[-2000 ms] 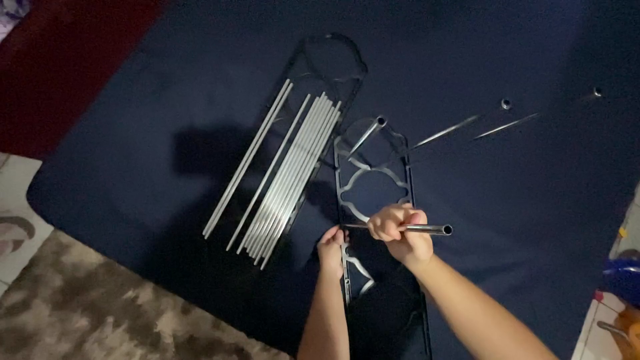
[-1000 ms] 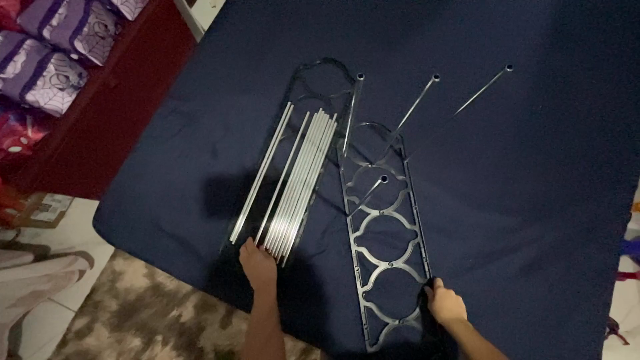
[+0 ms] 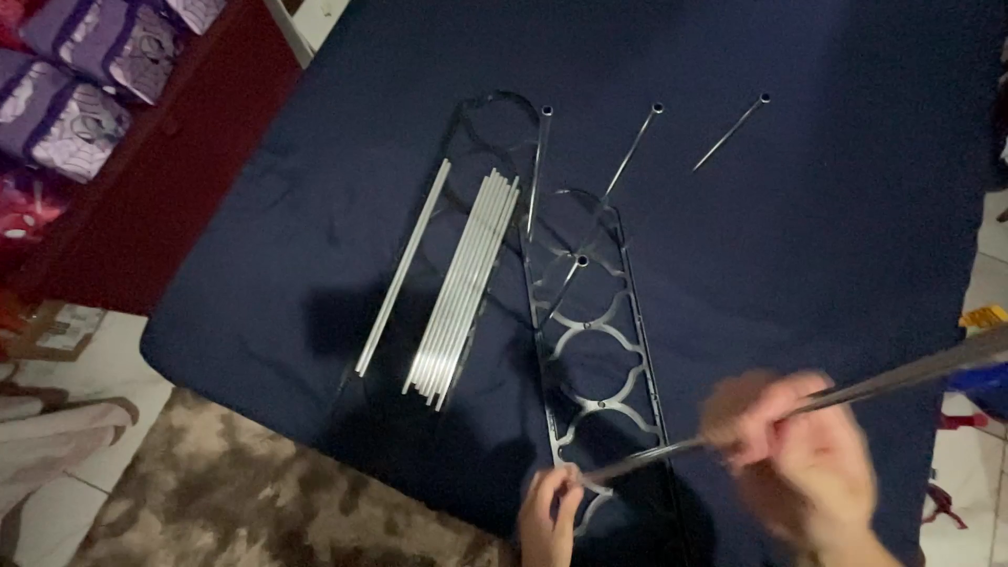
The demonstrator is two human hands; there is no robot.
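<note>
My right hand [image 3: 795,449], blurred, is closed around a metal rod [image 3: 661,450] that slants over the near part of a dark frame with round openings [image 3: 602,404]. At the rod's lower end, the fingers of my left hand [image 3: 551,504] pinch it beside the frame's left rail. Several rods stand up from the frame and the cloth, among them one at the frame's left side [image 3: 568,287] and one farther right [image 3: 732,132]. A bundle of silver rods [image 3: 465,291] and a separate pair [image 3: 403,268] lie across a second dark frame [image 3: 496,96].
Dark blue cloth [image 3: 787,260] covers the surface. A red cabinet [image 3: 181,165] with purple patterned packs [image 3: 87,118] is at the upper left, and a cardboard box [image 3: 63,331] below it. A brown mottled rug [image 3: 220,480] lies at the near left. Blue and yellow items [image 3: 980,378] are at the right edge.
My left hand has moved from the bundle to the frame's near left side. My right hand has risen from the frame's right rail and now holds a rod. The bundle has fewer rods beside it.
</note>
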